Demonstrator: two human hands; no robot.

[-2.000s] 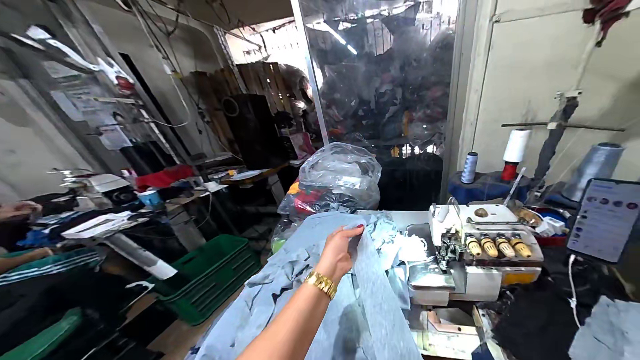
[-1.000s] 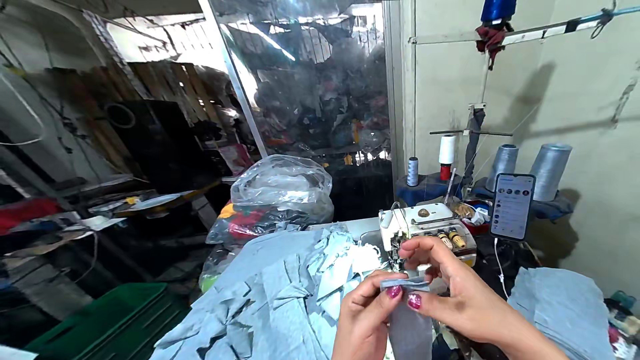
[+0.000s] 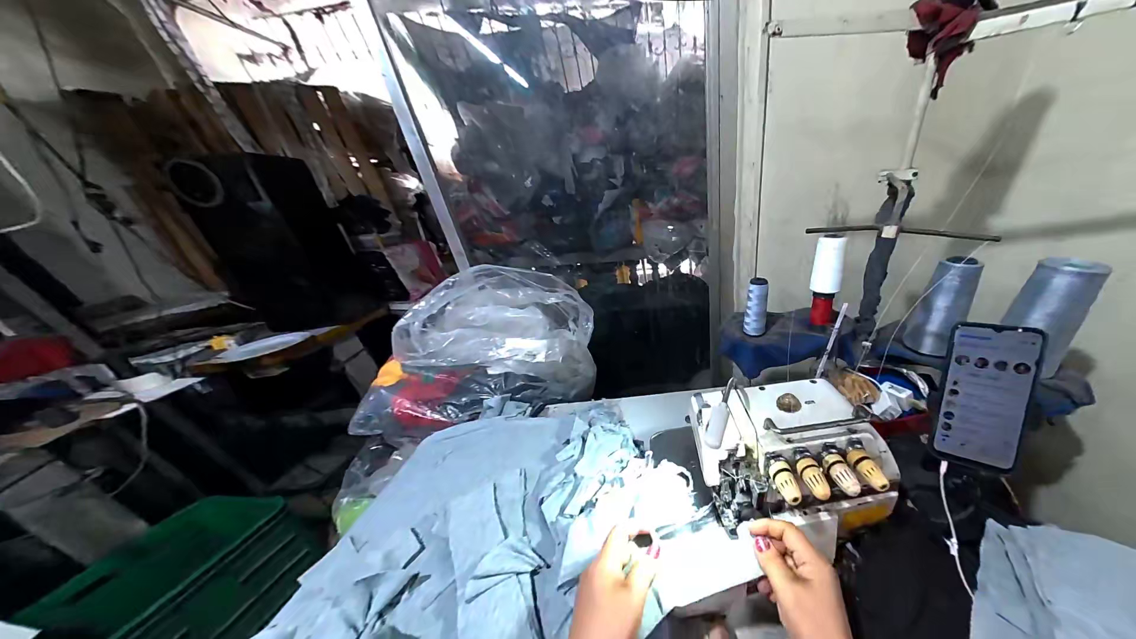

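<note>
Both hands are low in the head view, at the front of an overlock sewing machine (image 3: 799,426). My left hand (image 3: 617,581) pinches the left side of a pale blue fabric piece (image 3: 706,564) between thumb and finger. My right hand (image 3: 794,572) grips the same piece at its right edge, just below the needle area. Glare washes out part of this fabric. Left of the machine, a heap of light blue cut fabric (image 3: 479,524) covers the table, with small bright scraps (image 3: 652,488) beside the machine.
A clear plastic bag (image 3: 497,328) of items stands behind the heap. Thread cones (image 3: 945,306) stand behind the machine. A lit phone (image 3: 988,395) with a white cable is at the right, above more blue fabric (image 3: 1052,577). A green plastic crate (image 3: 177,568) is at lower left.
Two seconds ago one hand reached onto the fabric heap; a second ago both hands held a piece up before the machine. Now they hold fabric lower and farther apart. The view has turned right.
</note>
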